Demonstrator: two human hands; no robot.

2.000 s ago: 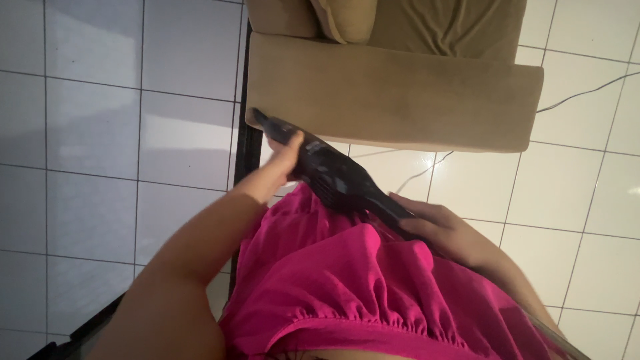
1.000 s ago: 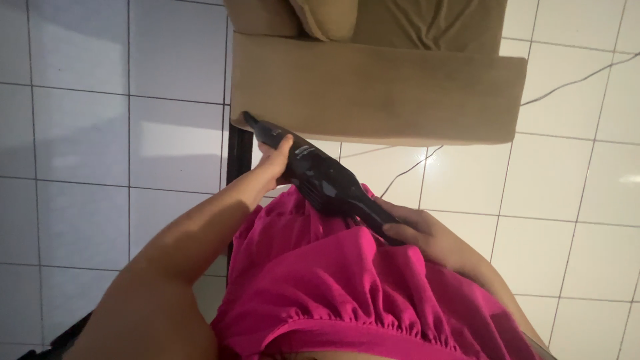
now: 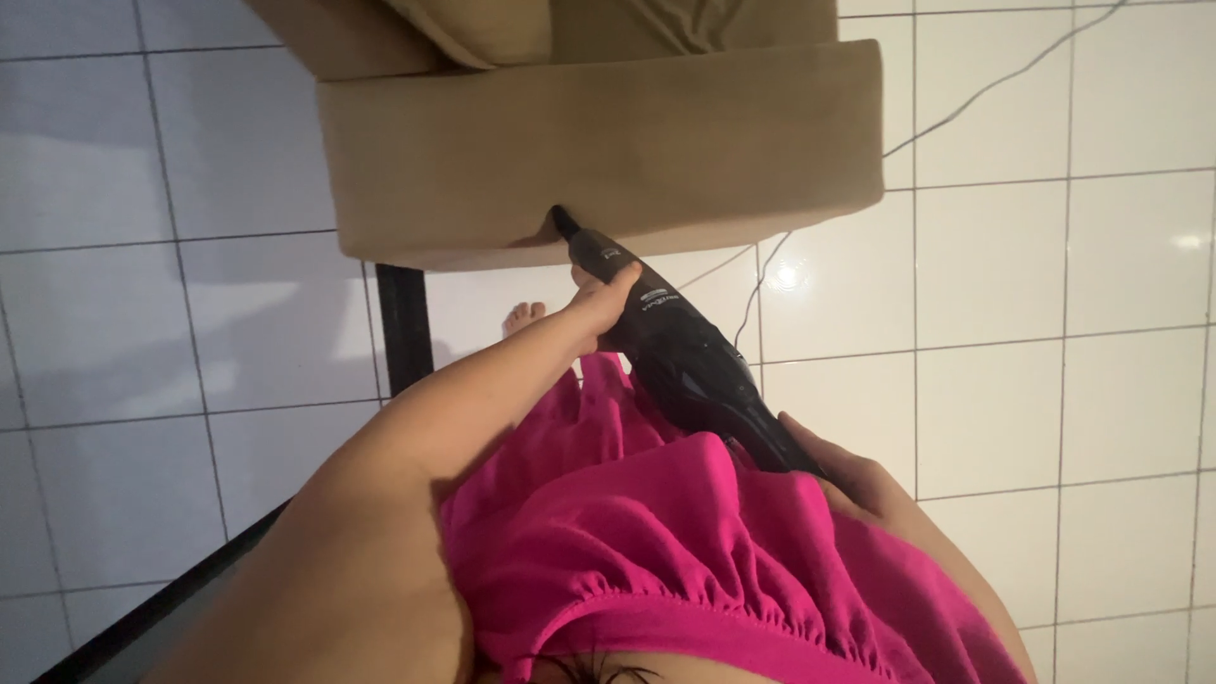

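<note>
A black handheld vacuum cleaner (image 3: 698, 356) lies slantwise across the front of my body. Its narrow nozzle touches the top of the brown fabric sofa armrest (image 3: 608, 152), near the edge closest to me. My left hand (image 3: 608, 299) grips the vacuum's front part just behind the nozzle, with the thumb on top. Around the rear handle, my right hand (image 3: 845, 475) is closed; its fingers are partly hidden by the handle and my pink garment (image 3: 646, 532).
Beyond the armrest are a sofa cushion (image 3: 484, 28) and a rumpled brown cover (image 3: 665, 28). A thin cord (image 3: 1007, 81) runs over the white tiled floor (image 3: 988, 256). Dark bars (image 3: 406, 323) stand at the left, and my bare foot (image 3: 524, 315) shows below the armrest.
The nozzle has moved right along the armrest from its left corner, with both hands still on the vacuum. My foot has come into sight.
</note>
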